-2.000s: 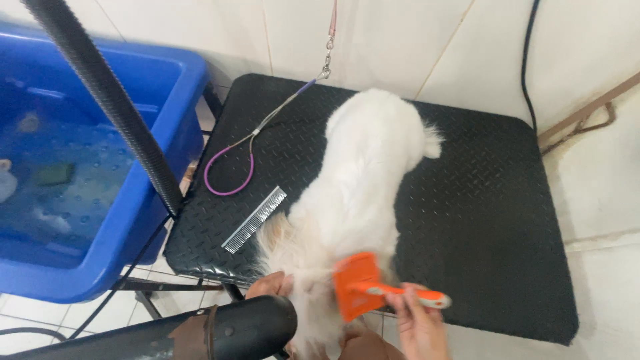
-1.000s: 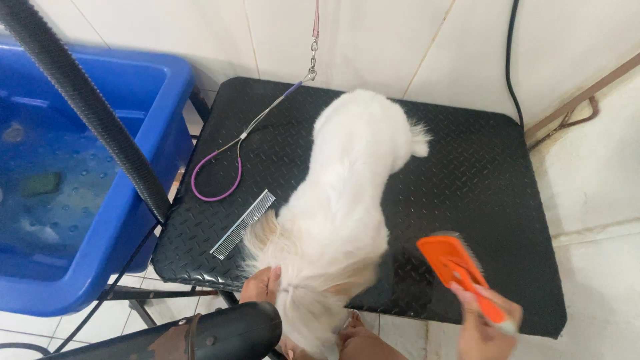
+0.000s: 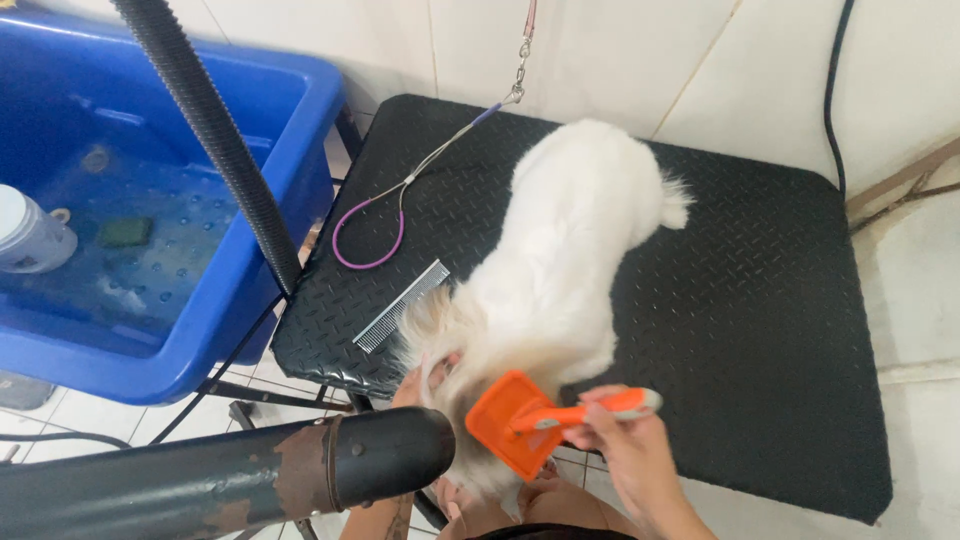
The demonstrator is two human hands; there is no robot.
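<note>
A white dog (image 3: 562, 247) with a clipped body stands on the black textured grooming table (image 3: 750, 322), its longer-haired head at the near edge. My right hand (image 3: 626, 442) grips the handle of an orange slicker brush (image 3: 514, 424), whose pad lies against the hair of the head. My left hand (image 3: 416, 386) is at the left side of the head, holding the hair there; its fingers are partly hidden by hair and by the black tube. A metal comb (image 3: 401, 306) lies left of the head. Beyond it, a grooming loop with a purple sleeve (image 3: 367, 262) rests on the table.
A blue tub (image 3: 187, 330) with shallow water, a green scouring pad (image 3: 125, 232) and a white plastic container (image 3: 30, 232) stands at the left. A ribbed black post (image 3: 217, 142) rises beside the table. A thick black tube (image 3: 225, 476) crosses the lower left foreground. A tiled wall is behind.
The orange brush in my right hand was off to the right of the dog one second ago and is now back against the head hair. My left hand has stayed at the head.
</note>
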